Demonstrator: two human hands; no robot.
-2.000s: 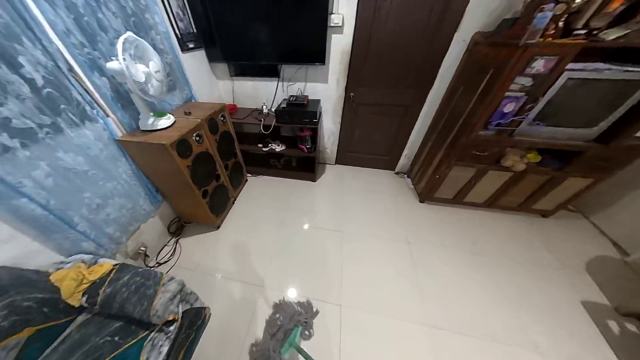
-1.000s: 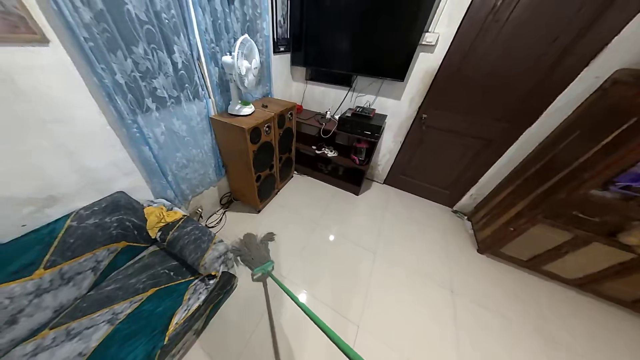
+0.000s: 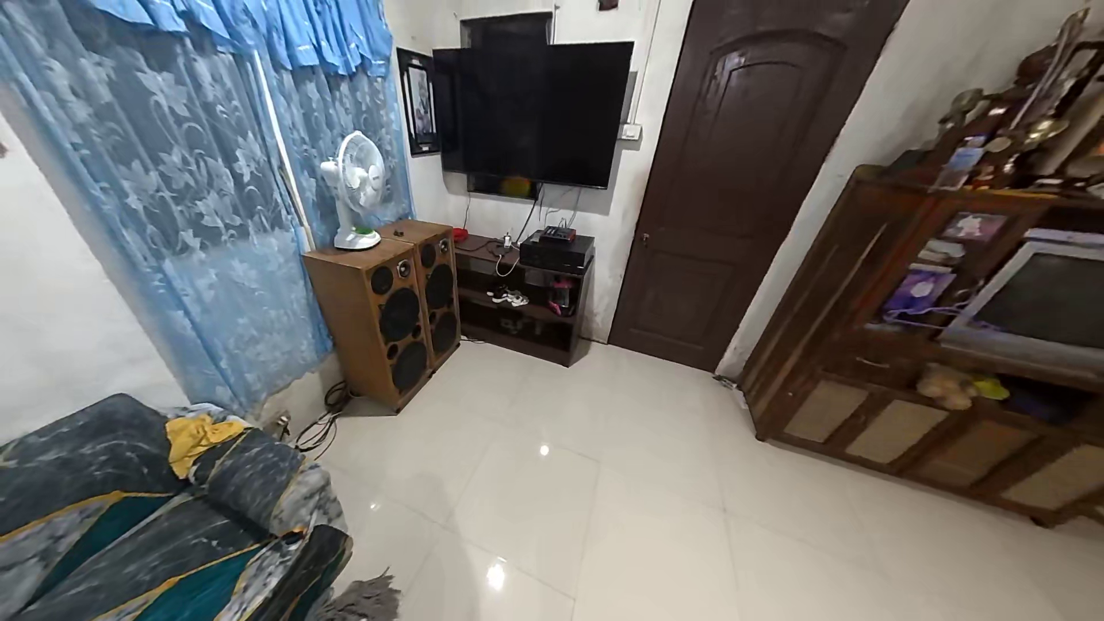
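Neither my left hand nor my right hand shows in the head view. Part of a grey mop head (image 3: pixel 366 598) lies on the glossy tiled floor (image 3: pixel 638 517) at the bottom edge, close beside the patterned sofa (image 3: pixel 138 535). The rest of the mop, its handle included, is out of view, so what holds it is hidden.
Two wooden speakers (image 3: pixel 392 319) stand by the blue curtain, a white fan (image 3: pixel 355 190) on top. Cables (image 3: pixel 323 418) lie beside them. A low dark shelf (image 3: pixel 517 332) stands below the television (image 3: pixel 535 112). Right of the brown door (image 3: pixel 742 172) is a wooden cabinet (image 3: pixel 819 328).
The mop head has moved from beside the sofa's front corner to the bottom edge of the view. Its green handle, seen a second ago, is out of view. The view has shifted.
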